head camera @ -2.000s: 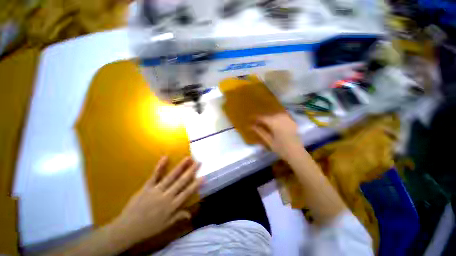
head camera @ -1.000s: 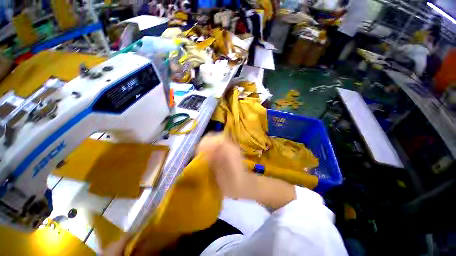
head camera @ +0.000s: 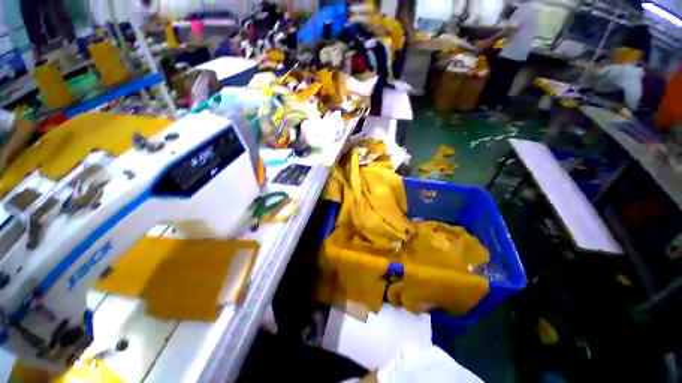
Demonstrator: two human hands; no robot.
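A stack of small mustard pieces [head camera: 176, 278] lies on the white machine table, right of the needle area, with a pale patch [head camera: 238, 274] along its right edge. The white JACK sewing machine [head camera: 112, 224] stands at the left. Bright mustard fabric [head camera: 93, 372] glows under the lamp at the bottom left edge. A blue crate [head camera: 505, 236] holds heaped mustard fabric [head camera: 374, 198], and mustard pieces [head camera: 445, 288] hang over its near rim. My left hand is out of the picture. A white sleeve [head camera: 426, 366] shows at the bottom edge; I cannot make out my right hand.
Green and yellow-handled scissors [head camera: 273, 208] and a dark rectangular device [head camera: 292, 174] lie behind the stack. A tape rule runs along the table's edge. Fabric piles [head camera: 318, 90] lie farther back. A long white board [head camera: 564, 194] stands at the right. People are in the background.
The view has swung right to the crate, then shifted slightly. My hands have left the picture. The mustard fabric held near the table's edge is gone from there; mustard pieces now drape over the crate's near rim.
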